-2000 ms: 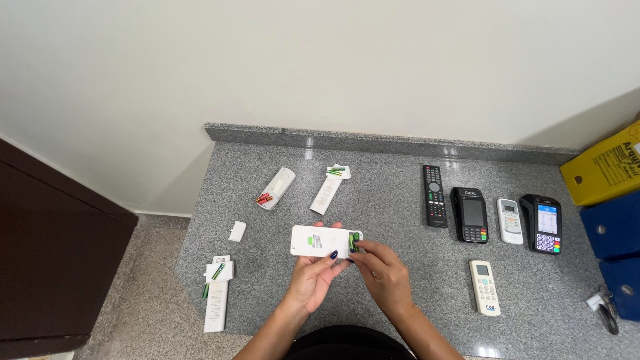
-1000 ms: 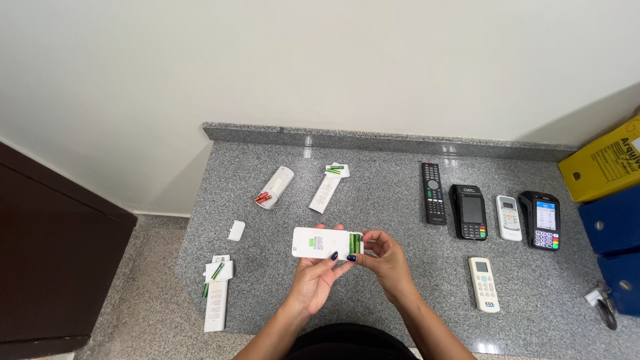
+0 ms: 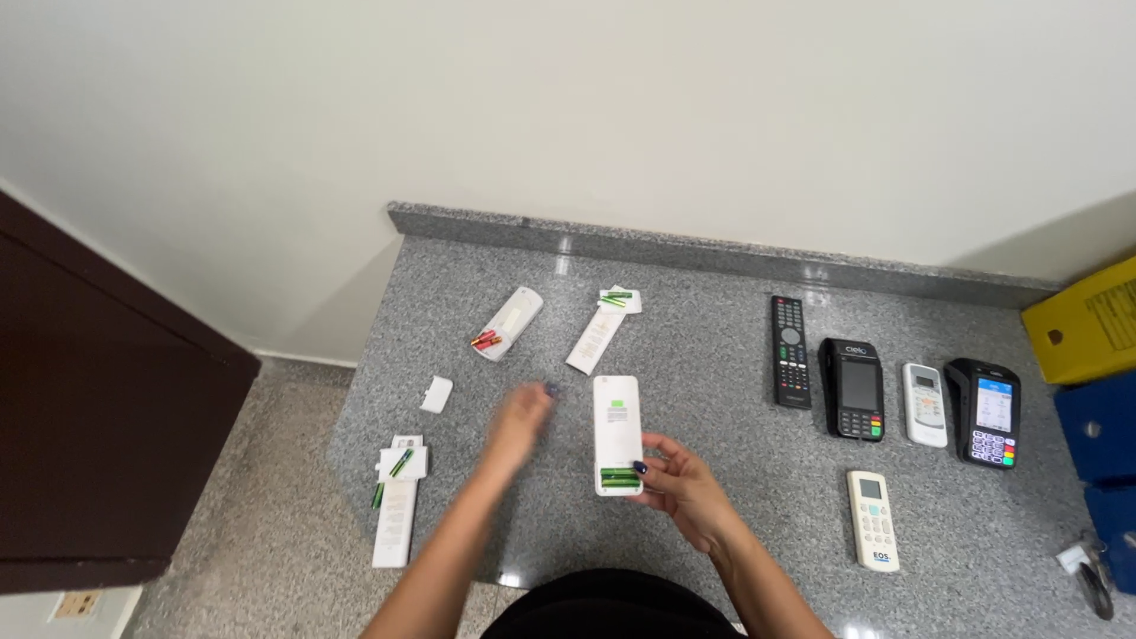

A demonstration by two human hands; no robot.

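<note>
My right hand (image 3: pixel 688 493) holds a white remote control (image 3: pixel 618 426) upright in the view, back side up, with green batteries (image 3: pixel 619 477) in its uncovered compartment at the lower end. My left hand (image 3: pixel 522 417), blurred, is off the remote to its left, above the counter; its fingers are too blurred to read. Farther left lies a loose white battery cover (image 3: pixel 436 395). Beyond my hands are a white remote with red batteries (image 3: pixel 510 324) and a white remote with a cover and green batteries on its end (image 3: pixel 595 341). Another such remote (image 3: pixel 393 524) lies at the counter's left edge.
On the right of the granite counter (image 3: pixel 710 355) lie a black remote (image 3: pixel 790 351), two card terminals (image 3: pixel 857 382) (image 3: pixel 992 404), a small white remote (image 3: pixel 926 408) and a cream remote (image 3: pixel 874 524). A yellow file box (image 3: pixel 1087 311), blue boxes (image 3: pixel 1100 435) and a cable (image 3: pixel 1093 586) are at the far right.
My left hand has let go of the white remote and moved left and away. The remote, sideways before, now points away from me in my right hand.
</note>
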